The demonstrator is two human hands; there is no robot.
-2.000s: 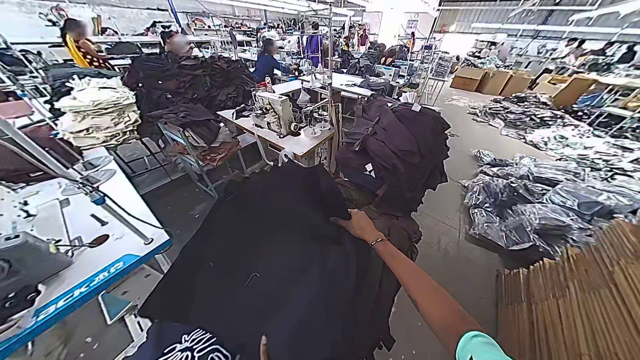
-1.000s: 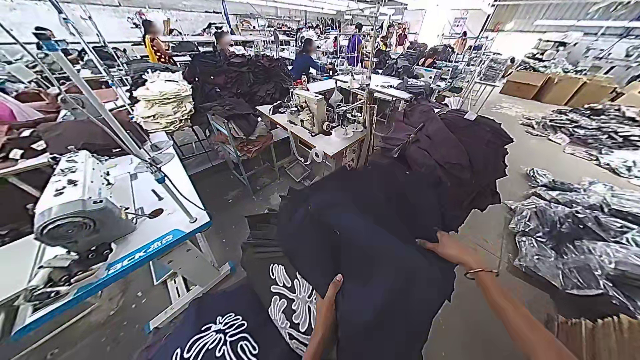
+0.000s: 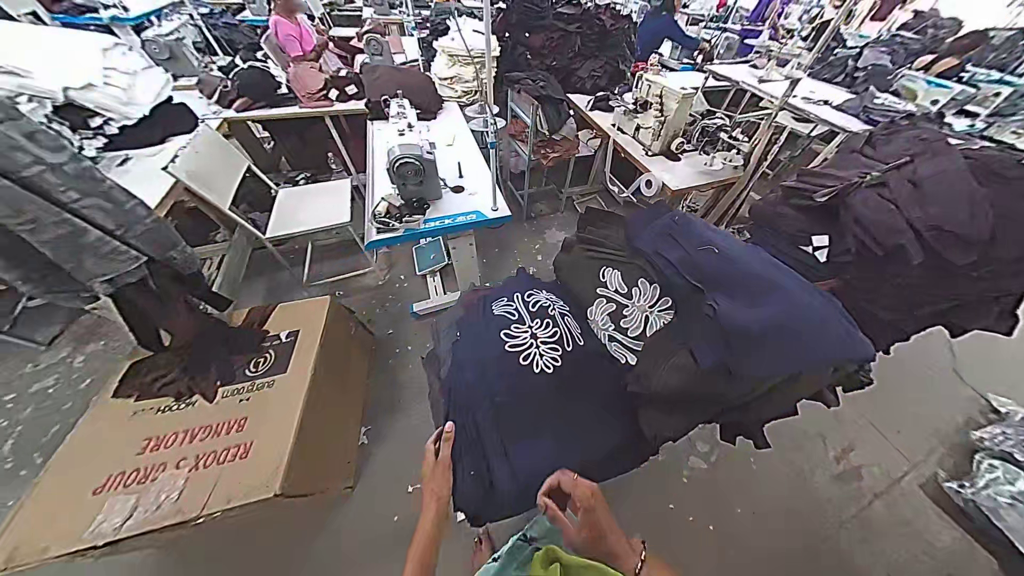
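Note:
A stack of dark navy fabric pieces [image 3: 544, 432], its top one bearing a white leaf-like print, lies low in front of me. My left hand [image 3: 438, 468] rests along the near left edge of that stack. My right hand [image 3: 584, 512] is by the near edge, thumb and fingers curled toward each other; whether it holds any cloth is unclear. Beside the navy stack, on its right, is a pile of blackish fabric pieces [image 3: 596, 248] with a similar white print, partly covered by plain navy cloth [image 3: 744, 296].
A cardboard box [image 3: 320, 416] with dark cloth on top stands at left. Ahead are a sewing machine [image 3: 414, 164] on a white table, a white chair [image 3: 308, 208] and another machine table [image 3: 680, 164]. A big dark garment heap [image 3: 904, 232] is at right, plastic-wrapped packs [image 3: 992, 496] beyond.
My view has swung far left and down. Both hands were on the plain dark cloth; now they are at the near edge of the printed navy stack.

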